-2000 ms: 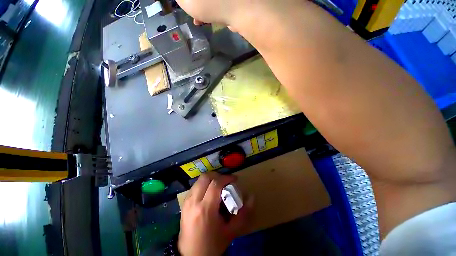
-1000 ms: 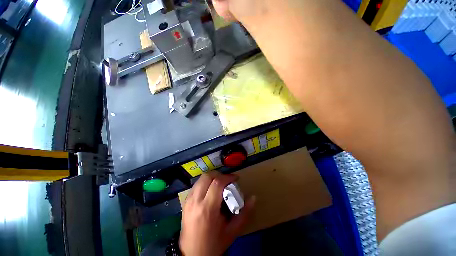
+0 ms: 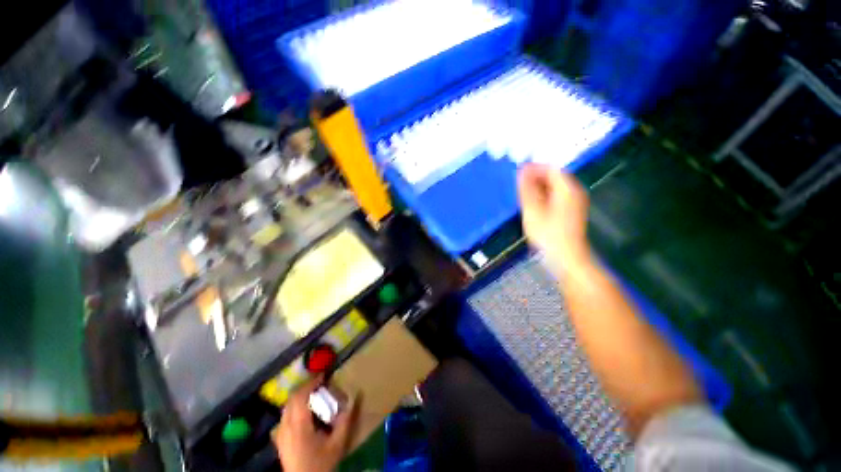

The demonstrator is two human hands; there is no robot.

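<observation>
My left hand [image 3: 312, 433] holds a white plastic housing [image 3: 326, 404] over the left edge of the brown cardboard sheet [image 3: 383, 373], just below the red emergency stop [image 3: 321, 359]. My right hand [image 3: 555, 207] is at the right edge of the blue parts tray [image 3: 466, 205], beside the rows of white housings [image 3: 553, 115]. Its fingers are curled and blurred; whether they hold anything cannot be told. The near part of that tray shows bare blue bottom.
The grey machine bed [image 3: 203, 369] with a yellow pad [image 3: 327, 277] is at left, with green buttons [image 3: 237, 430] on its front. A yellow-black post [image 3: 353, 157] stands between bed and trays. A lower tray [image 3: 553, 359] lies beneath my right forearm.
The view has swung right toward the trays. My right hand has left the machine bed and moved to the blue parts tray. My left hand still holds the white housing.
</observation>
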